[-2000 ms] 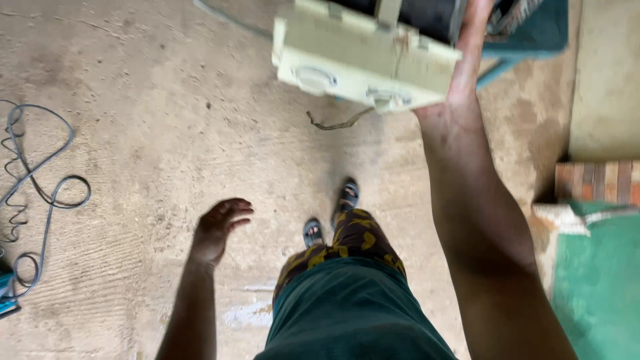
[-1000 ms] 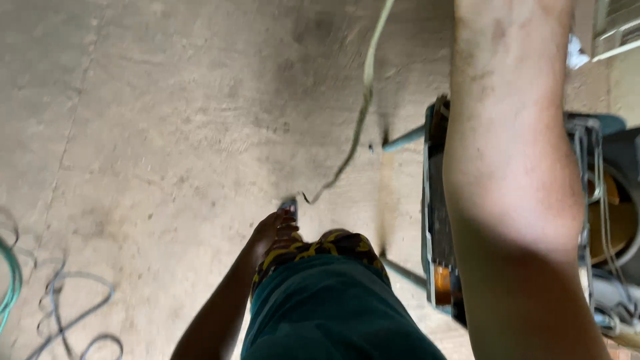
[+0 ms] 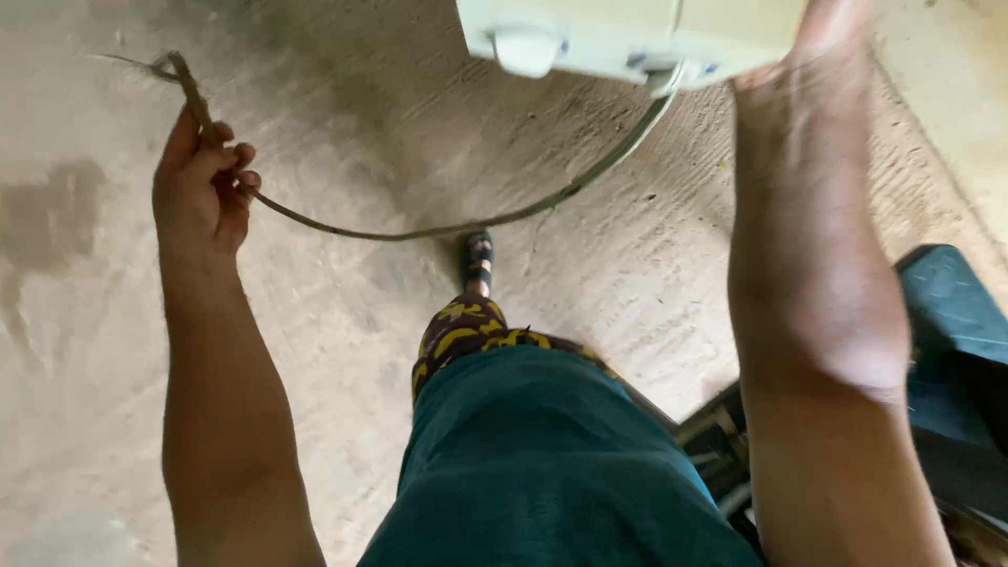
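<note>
My left hand, at the upper left, is closed around a thin grey-brown cable near its frayed end, where loose wires stick out. From there the cable sags in a curve to the underside of a cream plastic appliance housing at the top edge. That housing has a white knob and small blue marks, and its upper part lies out of frame. My right hand grips the housing at its right side; most of the fingers are hidden or blurred.
At the lower right stand a teal plastic piece and dark framed items, partly behind my right forearm. My sandalled foot is on the rough concrete floor. A pale surface lies at the upper right.
My left hand, holding nothing two seconds ago, now has hold of the cable and is raised at the upper left. The view has shifted strongly.
</note>
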